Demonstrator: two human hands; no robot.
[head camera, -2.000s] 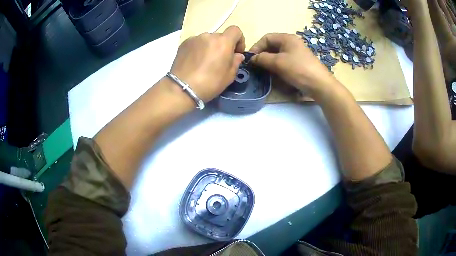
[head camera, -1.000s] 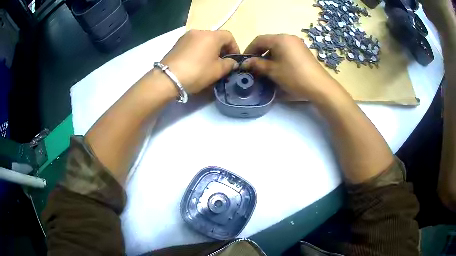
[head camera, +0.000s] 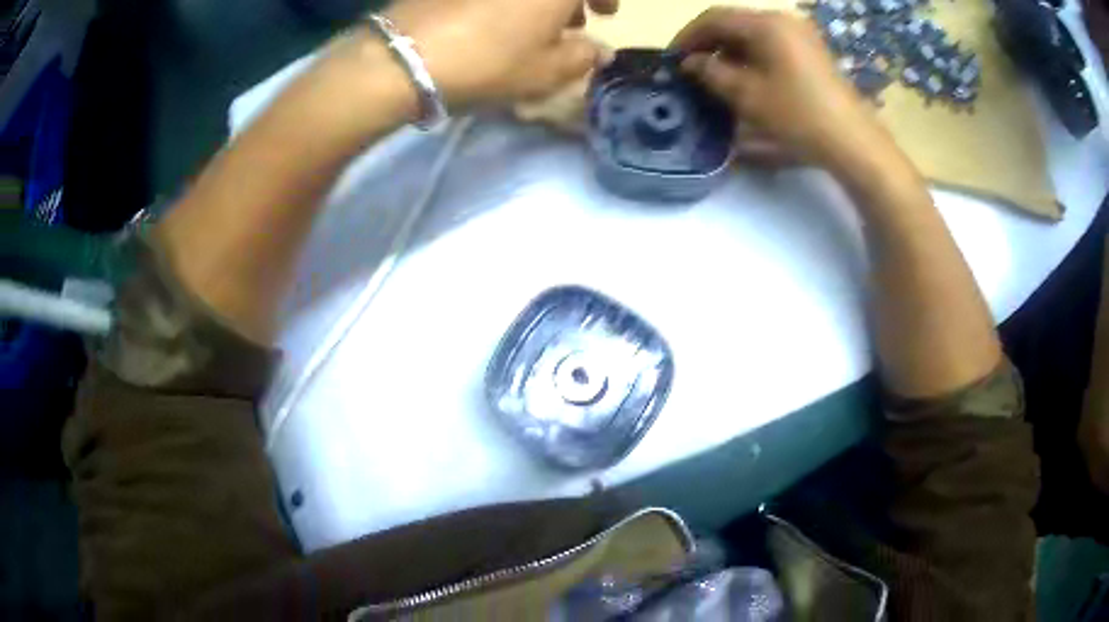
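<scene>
A dark grey plastic housing (head camera: 663, 170) stands open side up on the white sheet, its round centre post showing. My right hand (head camera: 778, 79) holds its upper right rim, fingers at the edge. My left hand (head camera: 511, 49) is beside its upper left corner, the fingers bent and blurred; I cannot tell whether they hold anything. A second housing (head camera: 580, 379) lies open side up nearer to me, touched by neither hand. Small dark three-armed parts with pale centres (head camera: 906, 49) lie in a pile at the upper right.
The pile lies on a kraft cardboard sheet (head camera: 997, 152). A white cord (head camera: 365, 298) runs across the white sheet (head camera: 754, 304) under my left forearm. The green bench edge (head camera: 730, 468) is near my body. Dark objects (head camera: 1048, 61) and part of another person's arm (head camera: 1097, 401) are at the right.
The view has shifted, so the housings appear higher and further right. My left hand has moved from inside the far housing to beside its upper left; my right hand remains at the rim.
</scene>
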